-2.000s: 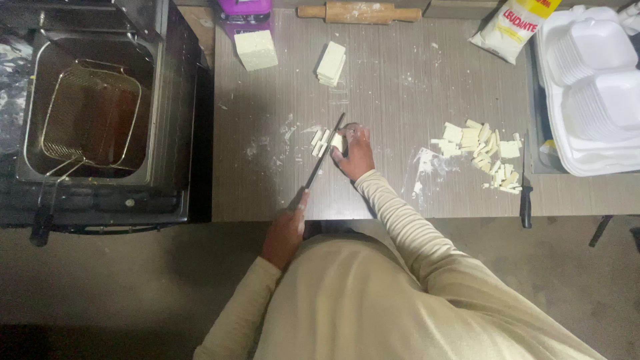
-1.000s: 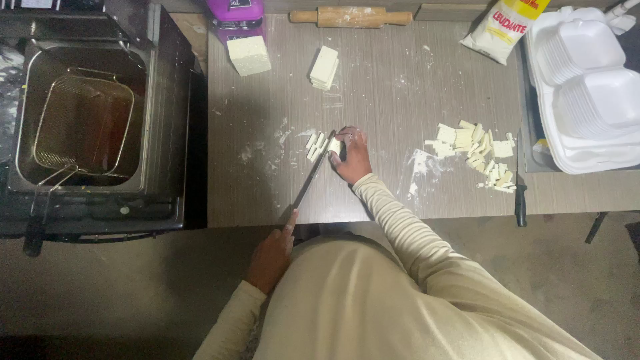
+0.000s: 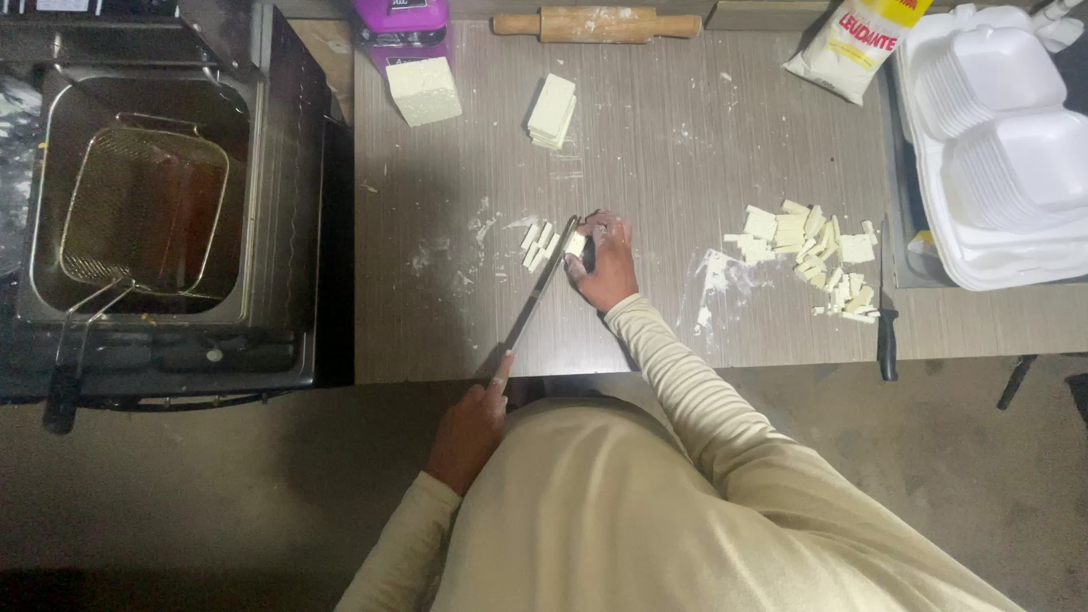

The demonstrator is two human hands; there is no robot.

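Note:
My left hand (image 3: 472, 425) is closed around the handle end of a long knife (image 3: 537, 297), whose blade slants up and to the right across the wood-grain counter. The fingers of my right hand (image 3: 608, 259) hold a small piece of white cheese (image 3: 575, 245) against the blade's right side. Cut sticks of cheese (image 3: 537, 246) lie just left of the blade. Farther back are a stack of cheese slices (image 3: 552, 110) and a large block of cheese (image 3: 422, 92). A loose pile of cut cheese (image 3: 807, 238) lies to the right.
A second knife (image 3: 886, 331) lies near the front edge, its handle overhanging. A deep fryer with a wire basket (image 3: 144, 204) stands at left. Along the back are a purple container (image 3: 404, 30), a rolling pin (image 3: 598, 25) and a flour bag (image 3: 854, 47); foam containers (image 3: 1011, 144) are at right.

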